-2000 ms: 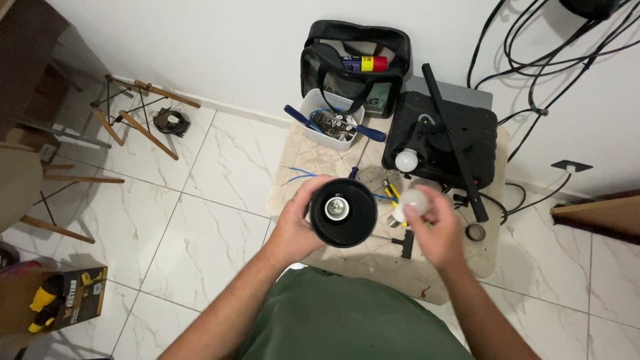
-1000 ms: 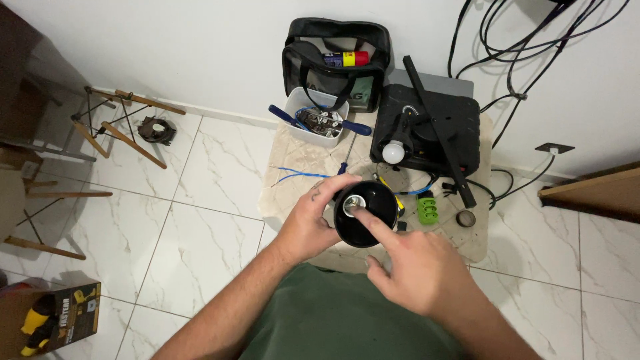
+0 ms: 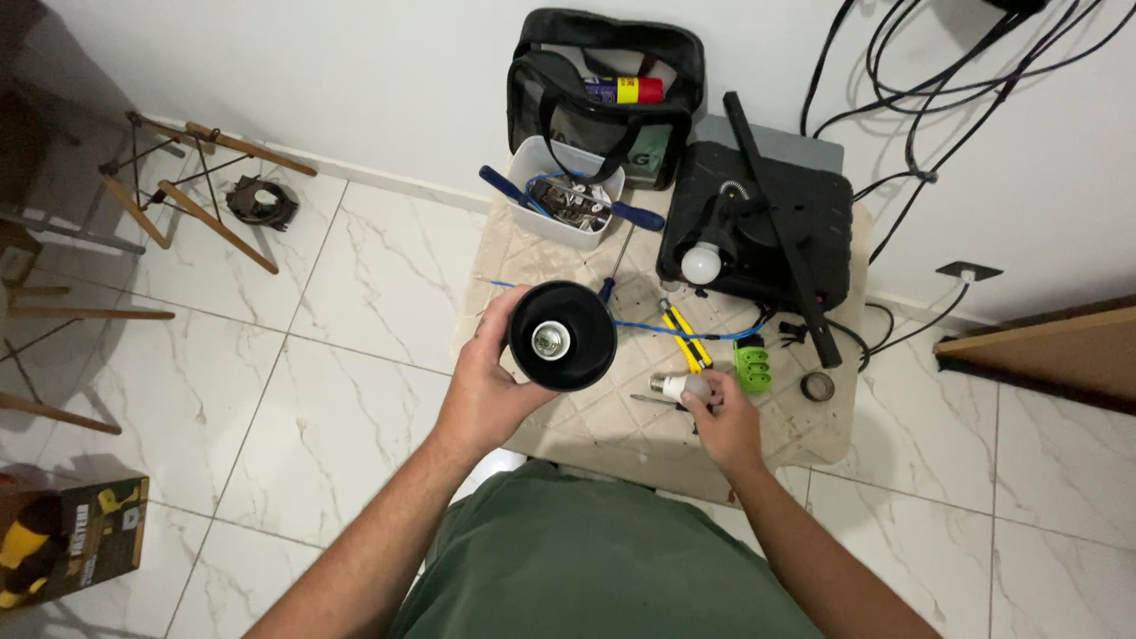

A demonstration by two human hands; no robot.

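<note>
My left hand (image 3: 488, 382) holds a round black lamp shade (image 3: 596, 359), its opening facing up, with a metal-rimmed bulb socket (image 3: 550, 341) visible inside. My right hand (image 3: 729, 422) has its fingers on a white light bulb (image 3: 682, 388) low over the padded cover, the screw base pointing left. Just above that bulb lies a yellow utility knife (image 3: 686, 335). A green multi-outlet adapter (image 3: 753, 366) and a roll of tape (image 3: 817, 386) are to the right. Behind my left hand a blue wire (image 3: 652, 329) runs across the cover.
A plastic tub (image 3: 568, 232) of hardware, with screwdrivers (image 3: 637, 216), stands before a black clear-sided bag (image 3: 612, 53). A black case (image 3: 834, 204) carries a black bar (image 3: 781, 231) and another bulb (image 3: 701, 264). Cables (image 3: 919, 106) hang at right; a box (image 3: 106, 532) sits lower left.
One second ago my right index finger was inside the shade at the socket; now that hand is to the right, at the bulb. My left hand still holds the shade, which two seconds ago faced up too.
</note>
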